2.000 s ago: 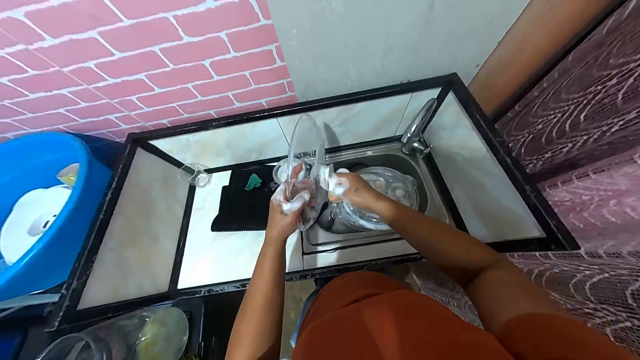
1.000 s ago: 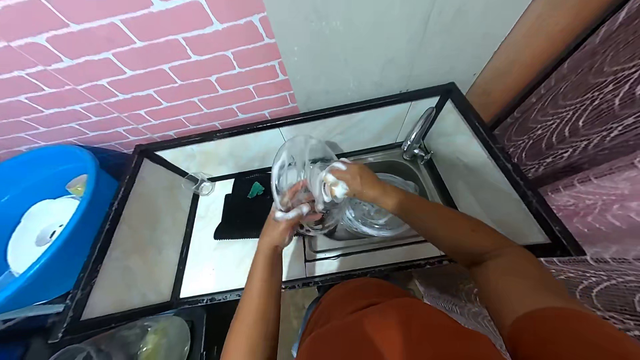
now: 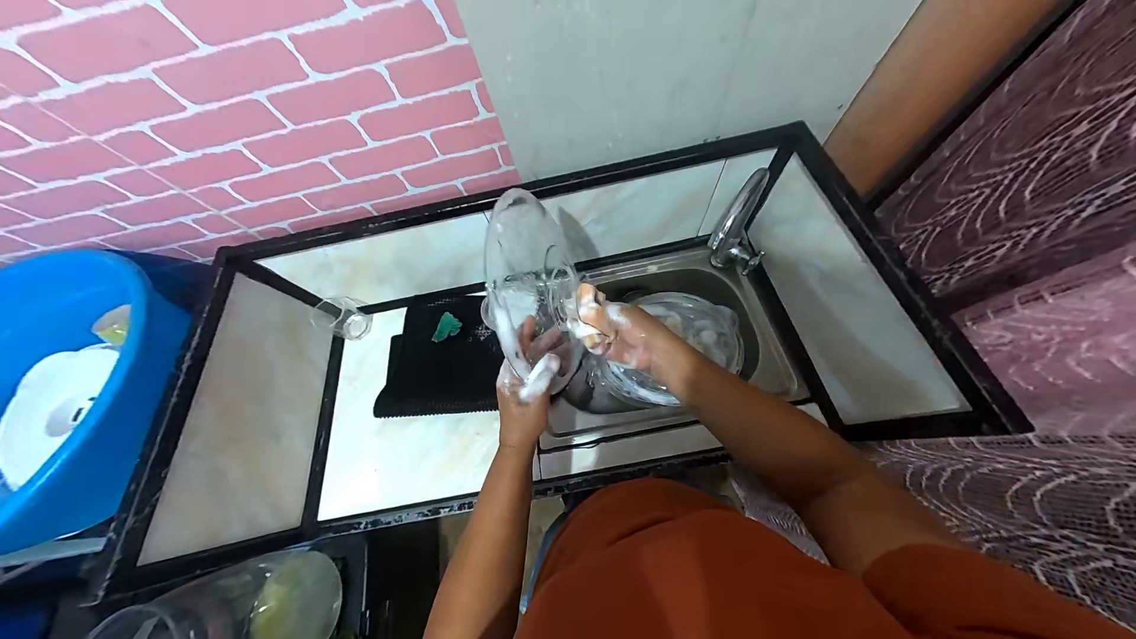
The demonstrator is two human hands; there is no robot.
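My left hand (image 3: 528,368), covered in suds, grips a clear, round piece of kitchenware (image 3: 524,244), perhaps a lid or bowl, tilted on edge above the sink's left side. A soapy, orange-tan sponge (image 3: 593,315) is in my right hand (image 3: 626,335), against or close to the clear piece's right side. Below and right of that hand, more clear round ware (image 3: 697,333) lies in the stainless steel sink (image 3: 781,364). Its exact kind cannot be told. A chrome faucet (image 3: 735,222) stands at the sink's back right corner.
Left of the sink, a black ribbed mat (image 3: 435,377) bears a green scrap (image 3: 446,327). A clear glass (image 3: 352,321) stands near the back left. A blue tub (image 3: 124,355) holds a white item (image 3: 53,408). Black-framed tile panels (image 3: 248,408) edge the counter; a patterned curtain (image 3: 1029,160) hangs right.
The clear piece in my left hand has turned from facing more toward the view to standing more on edge. The sponge hand stays near its right side.
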